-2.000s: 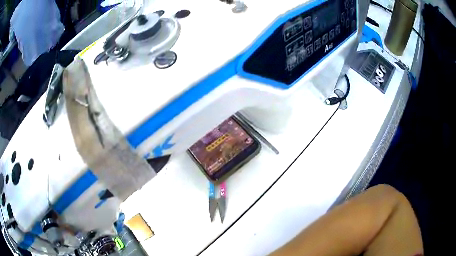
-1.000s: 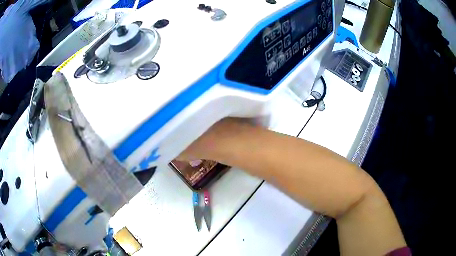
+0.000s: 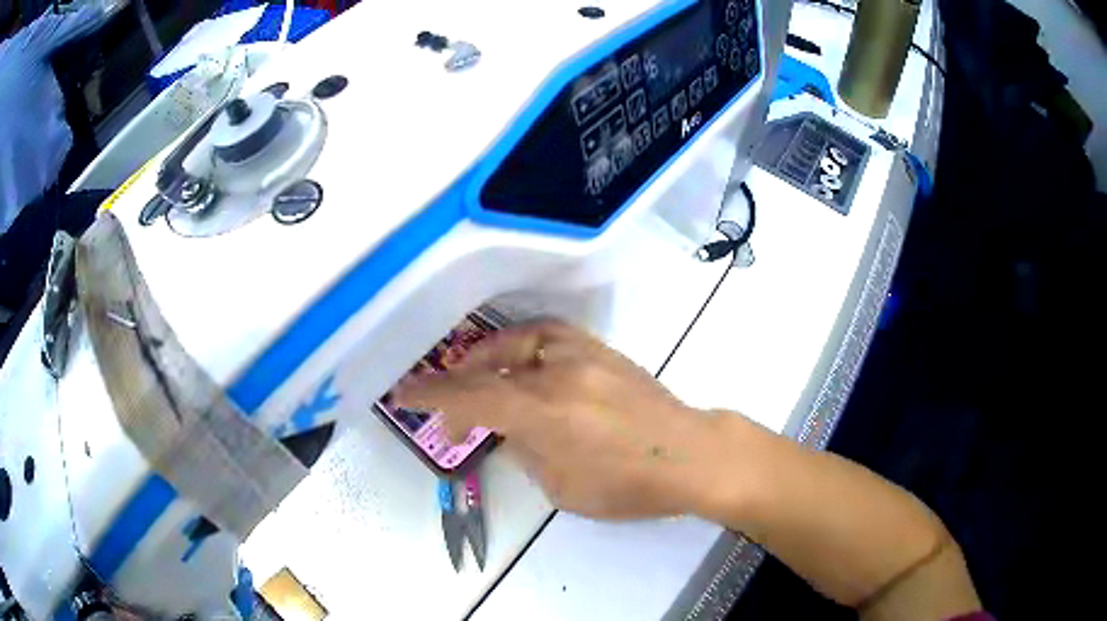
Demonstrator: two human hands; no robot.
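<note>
A smartphone (image 3: 444, 439) with a lit pinkish screen lies on the white table under the arm of the sewing machine head (image 3: 401, 134). My right hand (image 3: 583, 419) is over the phone and covers its right part; its fingers are spread, with the fingertips at the screen. Whether they touch it is hard to tell. The hand holds nothing. Thread snips (image 3: 463, 524) with one blue and one pink handle lie just below the phone, blades pointing toward the bottom of the picture. My left hand is not in view.
A control panel (image 3: 625, 115) sits on the machine head. A beige cloth band (image 3: 170, 376) wraps the head at left. A tan block (image 3: 294, 597) lies near the needle area. An olive-gold cylinder (image 3: 879, 55), a dark tray (image 3: 811, 160) and a cable end (image 3: 719, 249) are at right.
My right arm came in from the lower right and reached under the machine arm; the hand is now further out over the phone. The phone's screen picture has changed. The view has shifted.
</note>
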